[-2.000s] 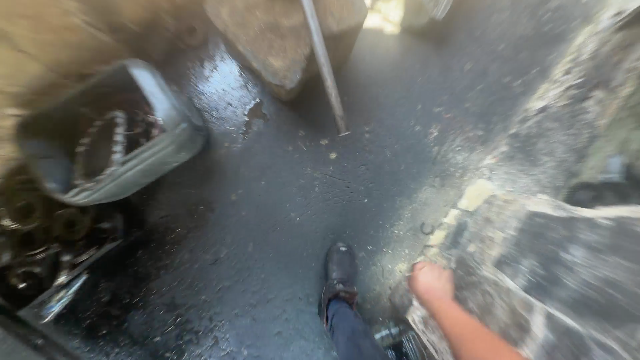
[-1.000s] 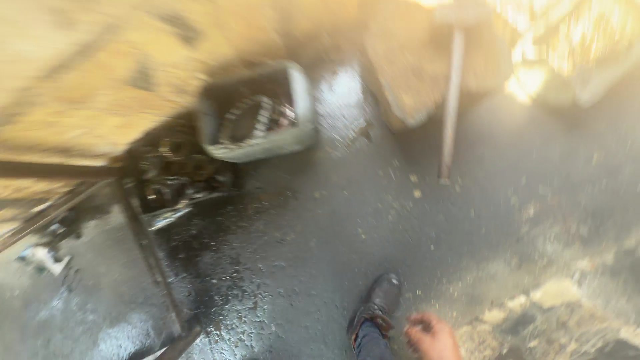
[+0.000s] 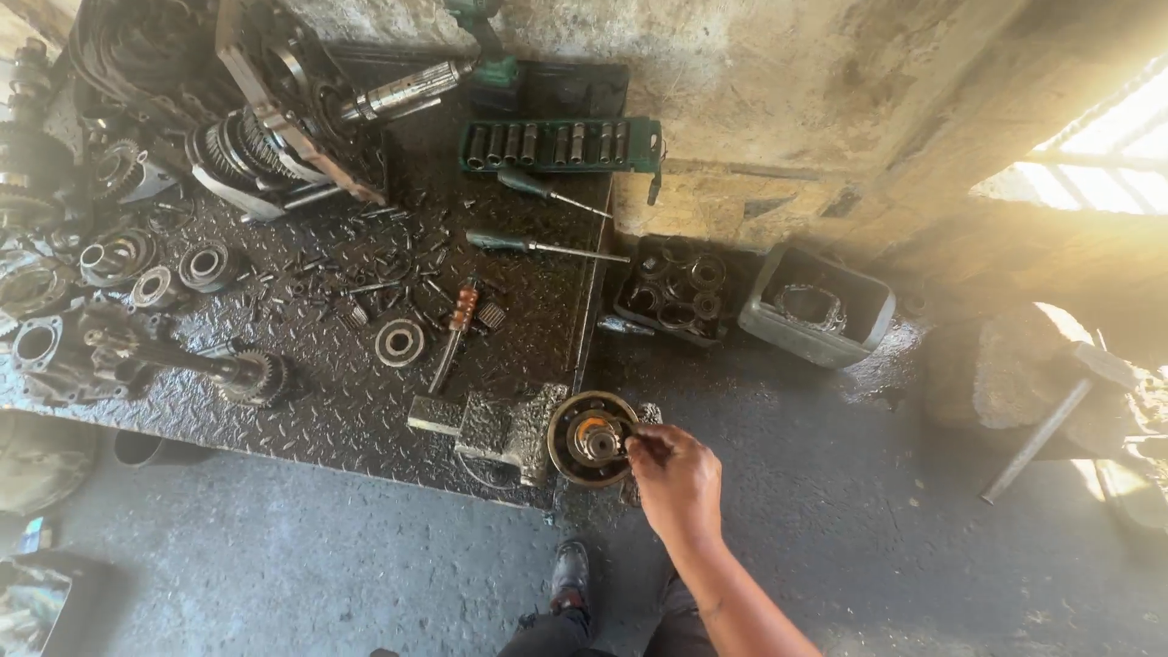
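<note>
My right hand (image 3: 675, 479) is at the right rim of a round metal gear part (image 3: 593, 440) with an orange-tinted ring and a splined centre. Its fingertips are pinched together there; whether they grip the rim or a small piece is unclear. This part sits at the jaws of a bench vise (image 3: 511, 424) on the bench corner. My left hand is out of the frame. Left of the vise lie a bearing (image 3: 400, 343), an orange-handled screwdriver (image 3: 464, 310) and a geared shaft (image 3: 246, 374).
On the diamond-plate steel bench (image 3: 319, 438) stand an opened gearbox (image 3: 274, 128), a socket set (image 3: 561, 146), two green-handled screwdrivers and scattered small rollers. Beyond its right edge are a tray of bearings (image 3: 675, 287), a grey plastic tub (image 3: 817, 310) and a sledgehammer (image 3: 1040, 438) against a block.
The view has swung from the floor to the bench. My right hand, earlier over the floor near my shoe, is now at the round gear part by the vise.
</note>
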